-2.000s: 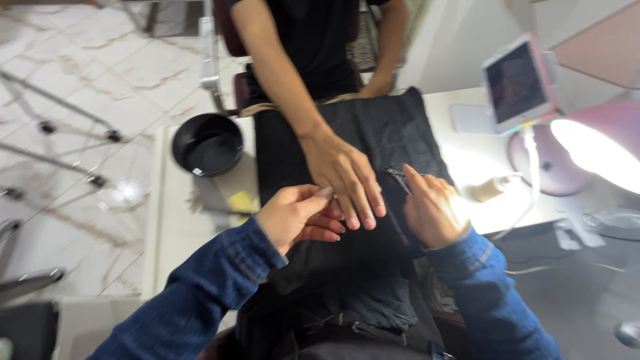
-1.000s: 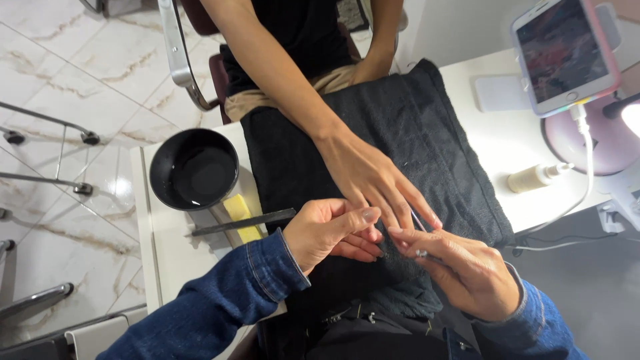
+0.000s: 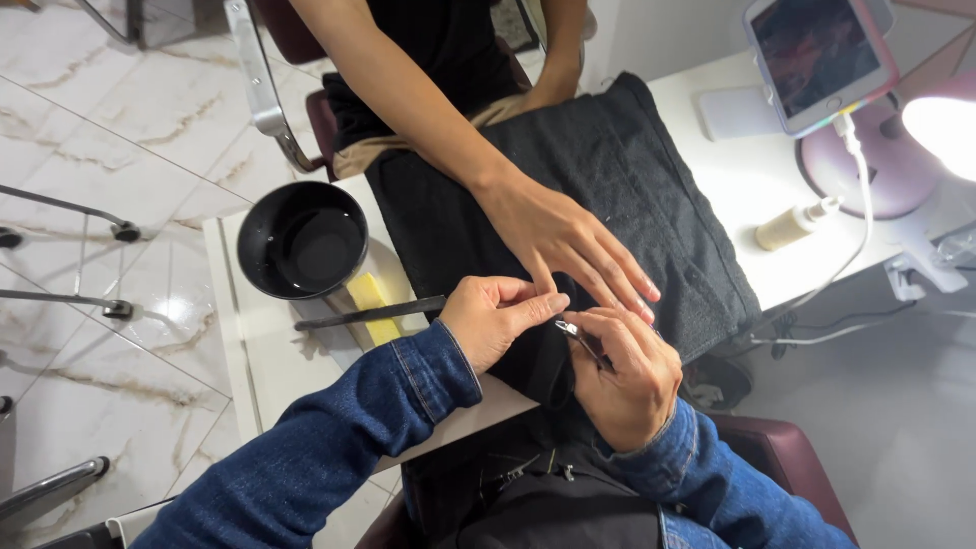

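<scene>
My left hand (image 3: 496, 316) pinches a finger of another person's hand (image 3: 568, 232) between thumb and fingertips. That hand lies palm down over a black towel (image 3: 648, 175) on the white table. Metal cuticle nippers (image 3: 581, 341) are held in my right hand (image 3: 629, 374), their jaws pointing up and left, close to my left thumb but apart from it. The fingers of my right hand are curled around the handles, beside the other person's fingertips.
Left of the towel are a black bowl (image 3: 303, 240) of liquid, a dark nail file (image 3: 371, 313) and a yellow block (image 3: 374, 309). At right stand a phone (image 3: 820, 57) on a holder, a small bottle (image 3: 797, 223), a charging cable (image 3: 867, 206) and a lit lamp (image 3: 942, 133).
My right hand has drawn back a little from the other person's fingers, and the nippers' jaws now show. My left hand still pinches at that person's hand.
</scene>
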